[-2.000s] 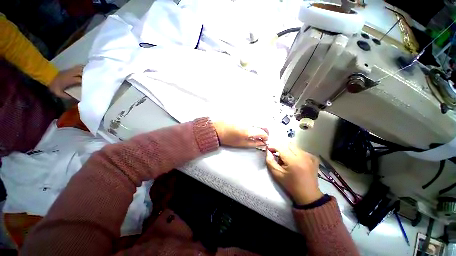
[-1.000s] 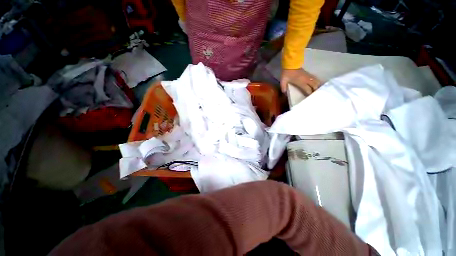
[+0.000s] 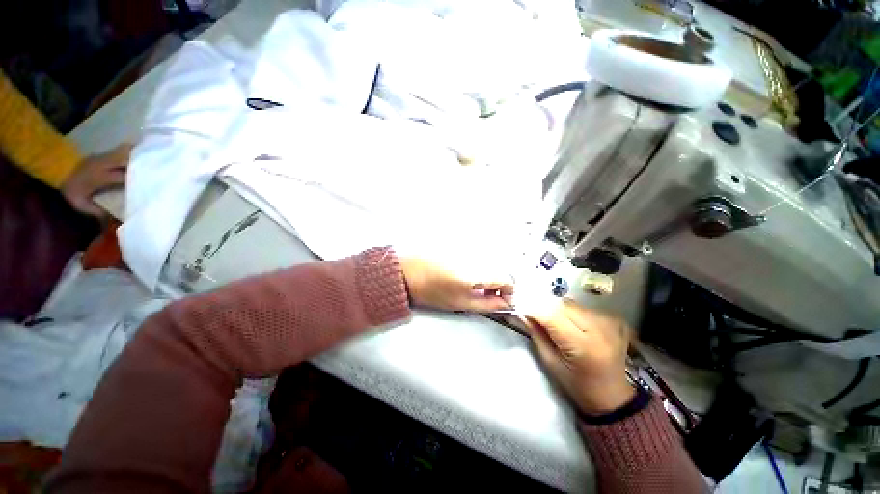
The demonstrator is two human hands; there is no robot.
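A large white garment piece [image 3: 318,145] with short dark trim lines lies over the table, partly lost in glare. My left hand [image 3: 449,287] and my right hand [image 3: 584,349] meet at its near edge, left of and below the needle area. The fingertips of both pinch the edge of white cloth; the bright light hides the exact hold. The sewing machine [image 3: 666,174] stands at the right, its presser foot area just beyond my right hand. Dark red snips [image 3: 675,397] lie partly hidden behind my right wrist.
A white tape roll [image 3: 661,82] sits on the machine head. Another person's hand [image 3: 96,180] rests at the table's left end. White pieces [image 3: 77,338] lie in the orange basket at lower left. A blue stick [image 3: 775,468] lies at lower right.
One second ago the view was turned left to the basket and the other person; now it is back on the machine. Against two seconds ago, both hands are in nearly the same place.
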